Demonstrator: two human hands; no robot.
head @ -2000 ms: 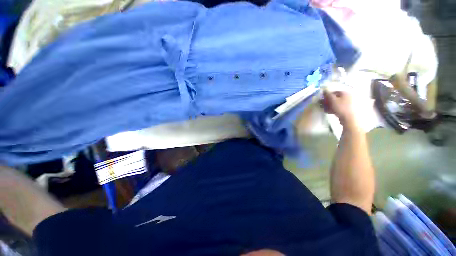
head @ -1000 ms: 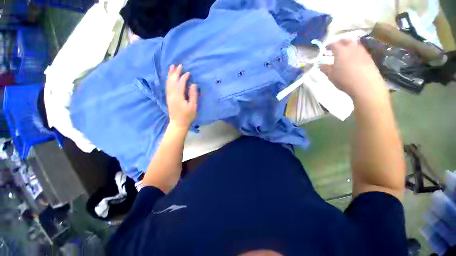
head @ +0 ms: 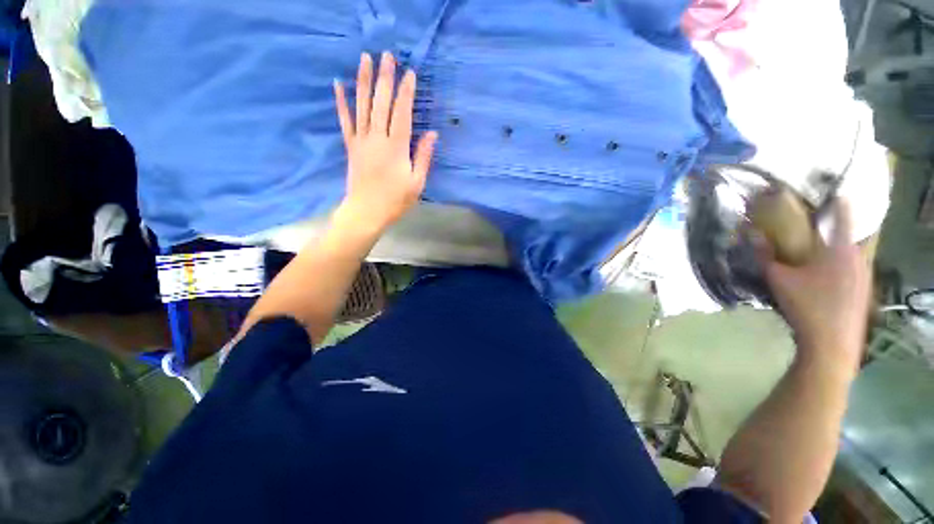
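Observation:
A blue dress (head: 533,77) with a row of small dark buttons lies spread across the pale pressing table (head: 440,237). My left hand (head: 383,164) rests flat on the dress near its waist, fingers spread, holding nothing. My right hand (head: 819,276) is around the tan handle of the steam iron (head: 722,235), at the right by the dress's neck end. The iron is blurred, over white cloth. Its soleplate's contact with the cloth cannot be told.
Pink cloth (head: 722,31) and white cloth (head: 809,102) lie at the far right. A black garment with a white strip (head: 77,256) is at the left. A round grey object (head: 61,435) stands at the lower left. A metal frame (head: 676,415) is on the green floor.
My right hand has left the white hanger piece at the neck and taken hold of the iron. The dress now lies straighter and farther left. My left hand is still flat on it.

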